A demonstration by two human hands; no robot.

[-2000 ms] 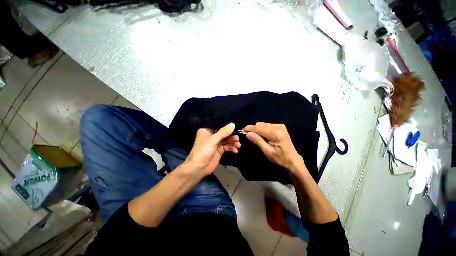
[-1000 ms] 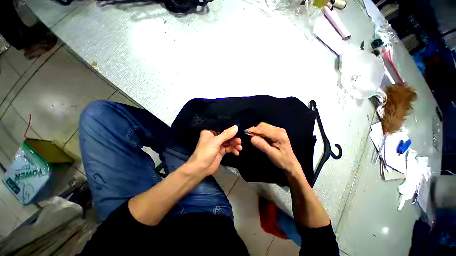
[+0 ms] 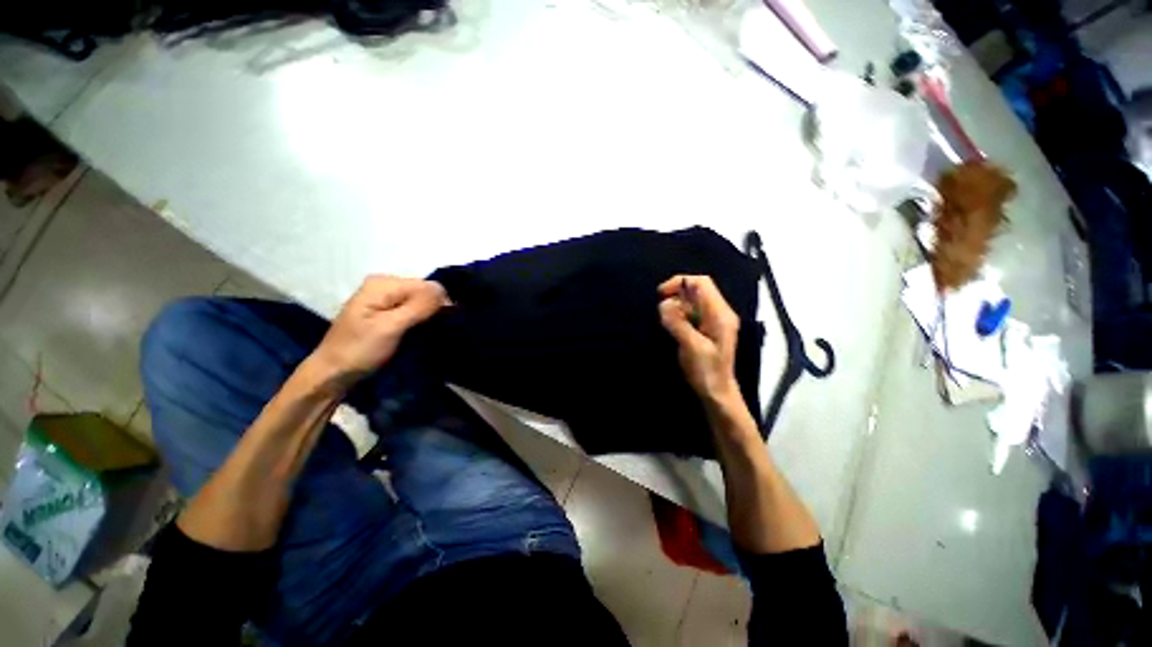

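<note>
The black garment (image 3: pixel 594 329) lies on the table's front edge and partly over my jeans. A black clip hanger (image 3: pixel 792 341) sticks out at its right end, hook to the right. My left hand (image 3: pixel 385 319) is closed on the garment's left corner, thumb and fingers pinched together. My right hand (image 3: pixel 702 326) is above the right part of the garment, fingers curled. A small dark bit, likely the thread snips (image 3: pixel 686 298), shows between its fingertips; the rest is hidden in the hand.
The whitish table (image 3: pixel 505 139) holds dark garments (image 3: pixel 379 13) at the back left. At right are a clear plastic bag (image 3: pixel 872 139), a brown furry piece (image 3: pixel 970 217), a blue item (image 3: pixel 993 316) and white strings (image 3: pixel 1030 386). A green-and-white box (image 3: pixel 63 499) stands on the floor at left.
My left hand has moved left from the garment's middle to its left corner. My right hand has moved away to the right. The view has shifted, so the table items sit further left.
</note>
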